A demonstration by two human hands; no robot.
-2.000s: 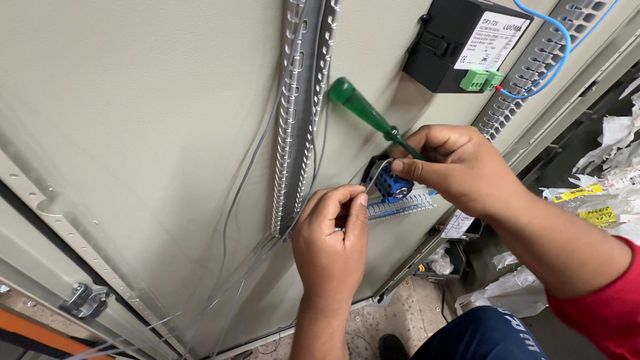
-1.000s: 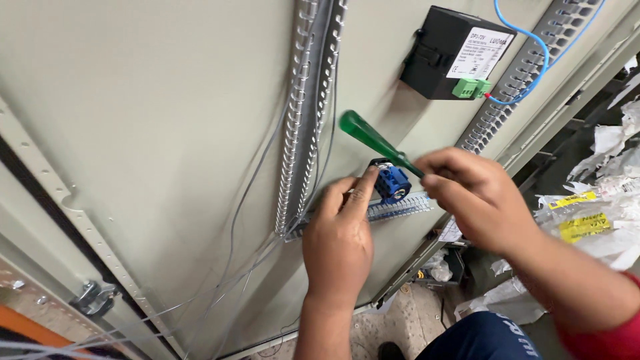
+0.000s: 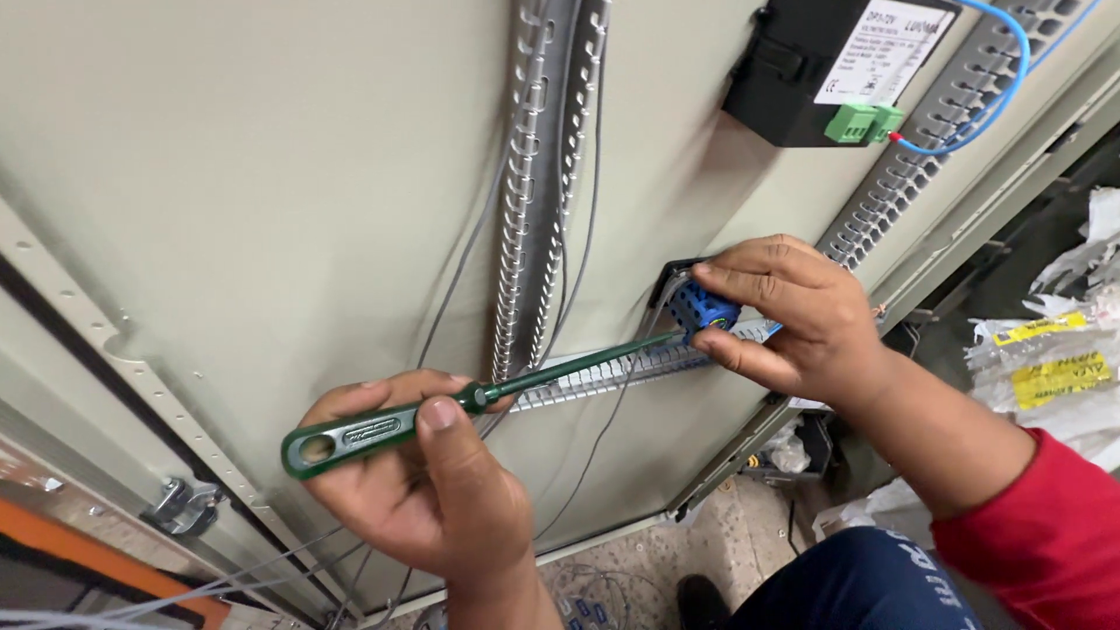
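Note:
My left hand (image 3: 429, 472) is closed around the handle of a green screwdriver (image 3: 385, 435). Its long green shaft points up and right, and the tip meets the lower left side of a blue rotary switch body (image 3: 700, 306) mounted on the cabinet door (image 3: 350, 219). Whether the tip sits in a terminal screw cannot be seen. Around the blue switch body are the fingers and thumb of my right hand (image 3: 787, 324), gripping it from the right. Thin grey wires (image 3: 662, 302) run past the switch's left side and hang down over the door.
Slotted grey wiring duct (image 3: 534, 192) runs down the door, with another length (image 3: 604, 367) below the switch. A black panel meter (image 3: 805, 70) with green connectors and a blue wire is at the upper right. Plastic bags (image 3: 1059, 350) lie at right; a door latch (image 3: 184, 506) is lower left.
The green screwdriver has passed from my right hand to my left, its shaft now reaching the blue switch. My right hand has moved onto the switch body. The view is closer.

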